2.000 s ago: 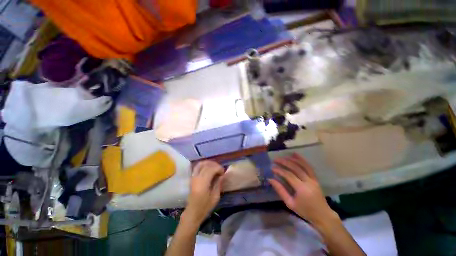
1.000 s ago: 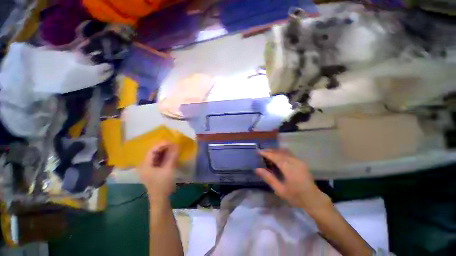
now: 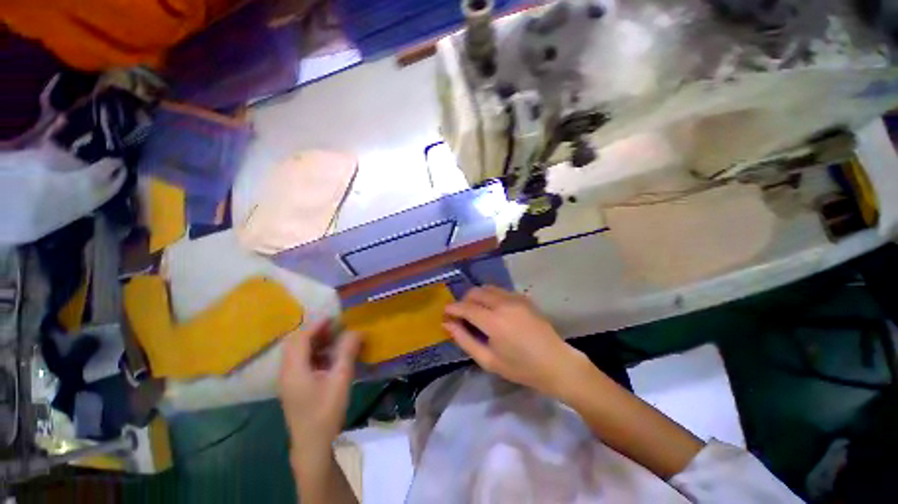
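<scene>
The blue-violet hinged template (image 3: 399,246) lies open on the table edge, its brown hinge strip between two leaves. A yellow panel (image 3: 402,323) lies over the slotted outline of the near leaf. My left hand (image 3: 320,369) is at the panel's left end, thumb and fingers curled at its edge; whether it pinches the panel is unclear. My right hand (image 3: 507,335) has its fingertips on the panel's right end. Handwritten marks show on the leaf's near edge.
Yellow panels (image 3: 222,330) and pale beige panels (image 3: 300,197) lie at left. The off-white, stained machine head (image 3: 630,59) stands beyond the template, with a glare at its needle area. A beige panel (image 3: 694,236) lies at right. Cloth scraps (image 3: 44,197) are far left.
A yellow panel now covers the near leaf's outline. Earlier that leaf was bare and my left hand was at the yellow pile; my right hand has moved in onto the panel. The view has shifted.
</scene>
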